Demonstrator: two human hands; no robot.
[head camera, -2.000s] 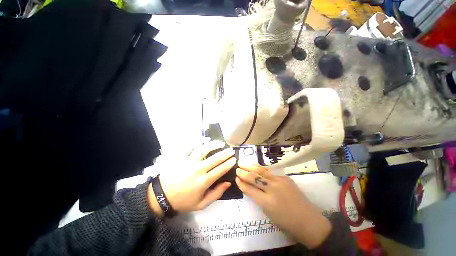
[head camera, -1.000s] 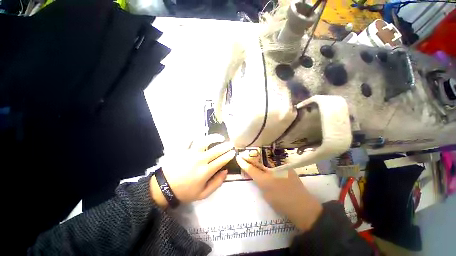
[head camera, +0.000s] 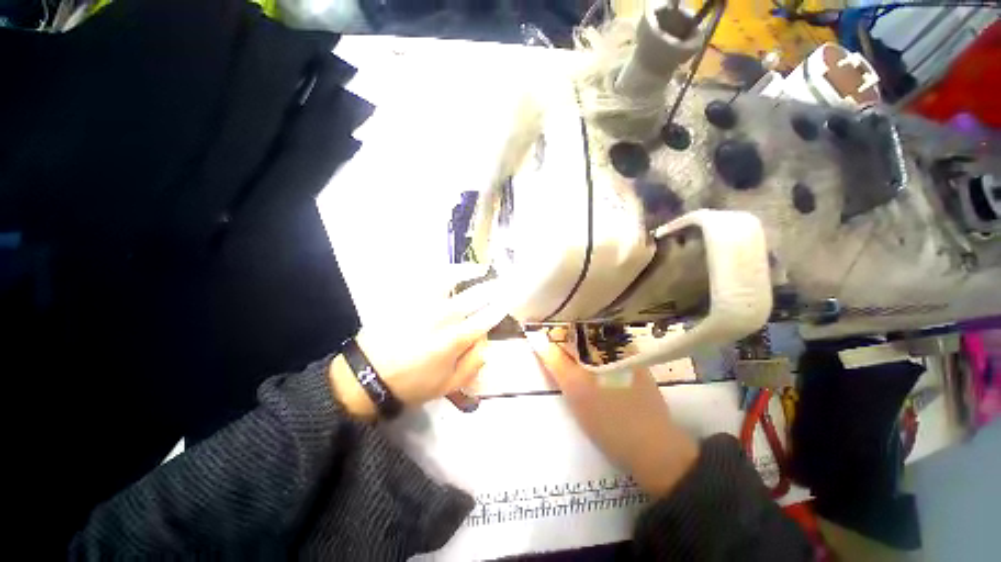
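Observation:
A small black fabric piece (head camera: 506, 328) shows as a narrow dark bit between my fingertips, under the left end of the off-white sewing machine head (head camera: 681, 176). A dark strip, likely its far part, shows beyond my left fingers. My left hand (head camera: 430, 349) lies low over the piece, fingers towards the needle area, and covers most of it. My right hand (head camera: 615, 412) has its fingertips at the near side of the presser foot area; its grip is unclear. The needle and foot are largely hidden by the head and my fingers.
A big heap of black cut pieces (head camera: 165, 209) fills the left side. A white guard bar (head camera: 741, 274) curves in front of the head. Red scissor handles (head camera: 757, 439) and a black pile (head camera: 856, 434) lie at right. Ruler marks (head camera: 560, 503) run along the front edge.
The black fabric has moved away from me past the needle area, and less shows on the near side. My left hand has shifted slightly away; my right hand has moved closer to the foot.

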